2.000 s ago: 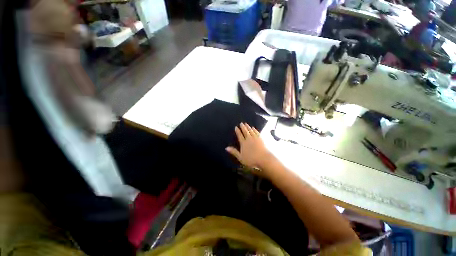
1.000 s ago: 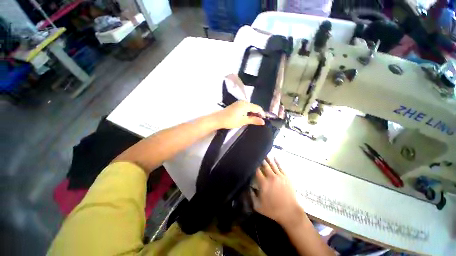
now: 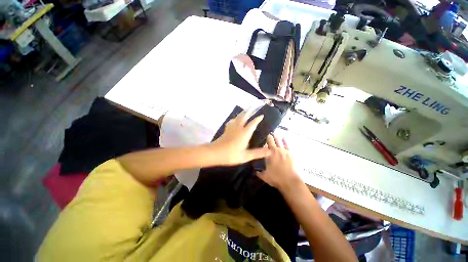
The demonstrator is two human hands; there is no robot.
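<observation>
A black bag panel (image 3: 220, 179) runs from my lap up over the table's front edge towards the needle area. My left hand (image 3: 237, 139) lies on it with fingers spread. My right hand (image 3: 278, 162) rests at its right edge, fingertips on the cloth; whether it pinches the cloth is unclear. Beyond my hands, a black piece with a squared handle (image 3: 255, 45) stands by the machine head, with pink-brown gusset fabric (image 3: 288, 69) between black layers. A pale backing panel (image 3: 182, 137) shows left of the black panel. The presser foot area (image 3: 307, 110) is partly hidden by glare.
The cream sewing machine (image 3: 374, 77) stands at right. Red-handled snips (image 3: 379, 146) lie on its bed. A red-handled tool (image 3: 457, 200) lies at the table's right end. Black pieces (image 3: 102, 135) are heaped at left on red-pink cloth (image 3: 64, 185). A blue basket (image 3: 402, 243) is below.
My left hand came in from out of view onto the work, then moved from near the needle down the panel. My right hand shifted to the panel's right edge. The black heap at left came into view.
</observation>
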